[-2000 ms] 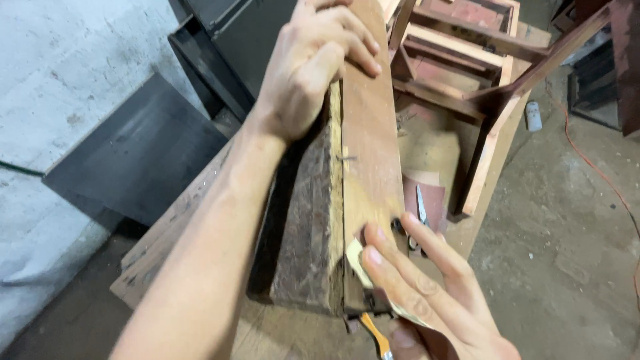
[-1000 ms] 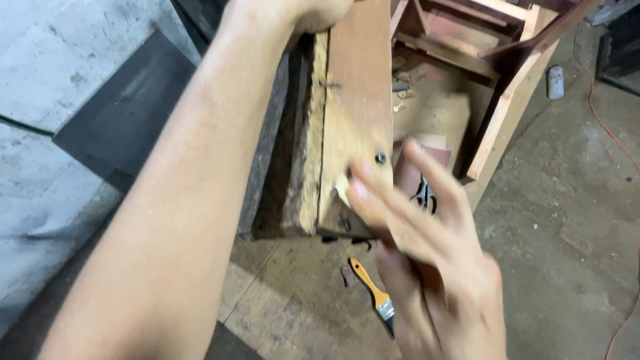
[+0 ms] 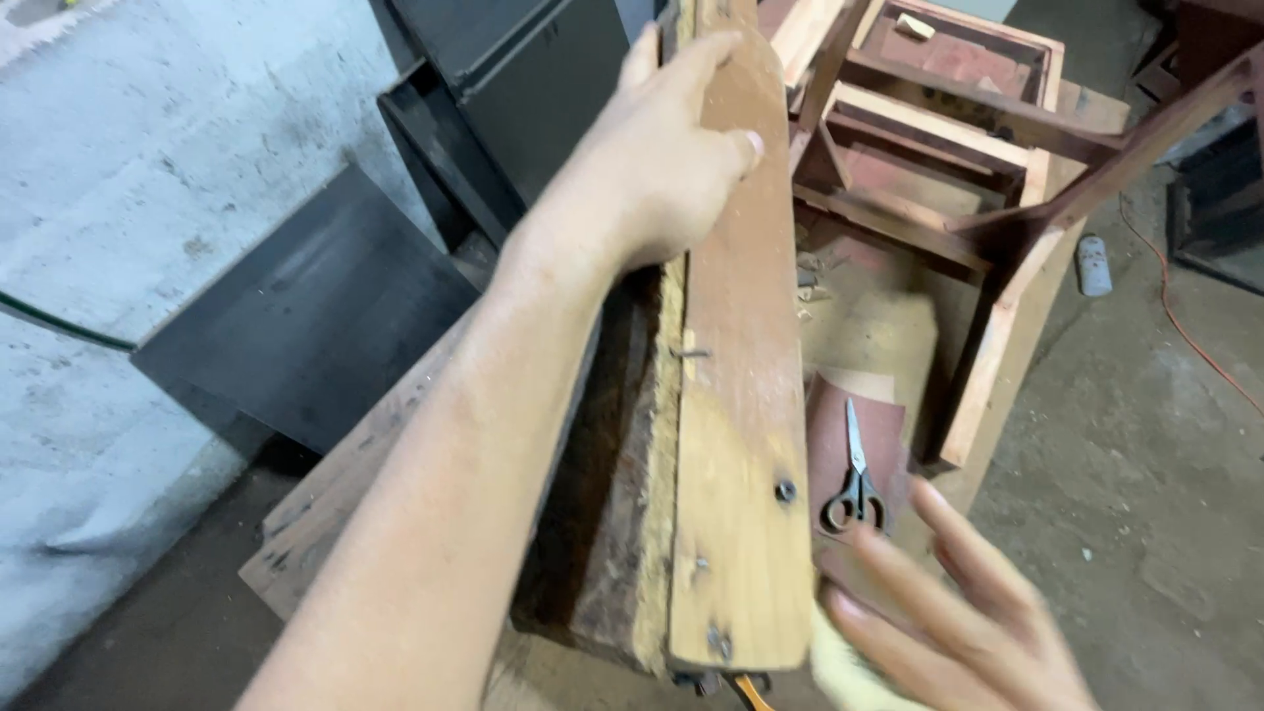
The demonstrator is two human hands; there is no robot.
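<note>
My left hand (image 3: 691,148) grips the far part of a long wooden board (image 3: 741,395), its thumb lying on the face. The board rests along a rough, dark-sided timber block (image 3: 612,553); a bent nail (image 3: 691,353) sits at their joint, and a dark round fastener (image 3: 785,491) shows near the board's right edge. Just right of the board's near end is my right hand (image 3: 958,612), blurred, with a pale yellowish piece (image 3: 849,662) under its fingers, likely sandpaper. Scissors (image 3: 856,474) with dark handles lie on reddish sandpaper (image 3: 889,425) beyond that hand.
A wooden chair frame (image 3: 997,296) lies at the upper right. Dark panels (image 3: 306,306) lean by the pale wall on the left. A can (image 3: 1093,265) and an orange cord (image 3: 1175,306) are on the floor. An orange brush handle (image 3: 752,691) pokes out below the board.
My right hand has moved off the board's near end to its right side. The left hand still holds the far part. The view has shifted, so less of the brush shows.
</note>
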